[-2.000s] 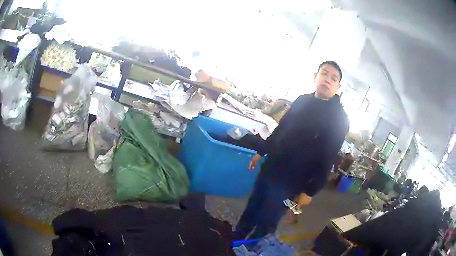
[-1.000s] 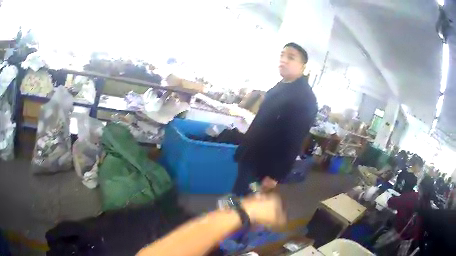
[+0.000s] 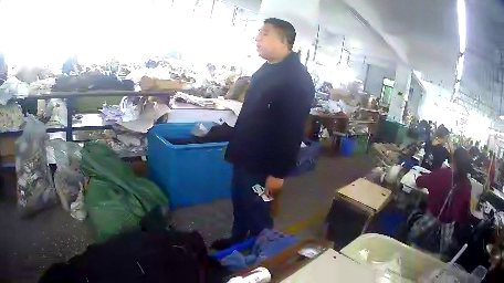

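Note:
No hand of mine is in the picture. Nearest in front of me, a heap of black cloth [image 3: 138,260] with a few pale thread bits lies at the bottom left, cut off by the lower edge. A blue cloth [image 3: 260,246] lies just right of it. A white cylindrical object [image 3: 255,275], perhaps a bottle, lies at the bottom edge. A pale tabletop [image 3: 329,271] and a cream plastic tub [image 3: 381,249] with clear plastic in it stand at the lower right.
A person in dark clothes [image 3: 271,121] stands ahead, a small white item in one hand. Behind are a blue bin [image 3: 190,171], a green sack [image 3: 119,190] and clear bags [image 3: 33,166]. A wooden-topped box [image 3: 365,193] stands right. A person in dark red [image 3: 450,190] sits farther right.
The view has swung to the right. The bare forearm and hand seen one second ago, side unclear, are gone from the picture. The standing person now faces left. The tub and tabletop show more.

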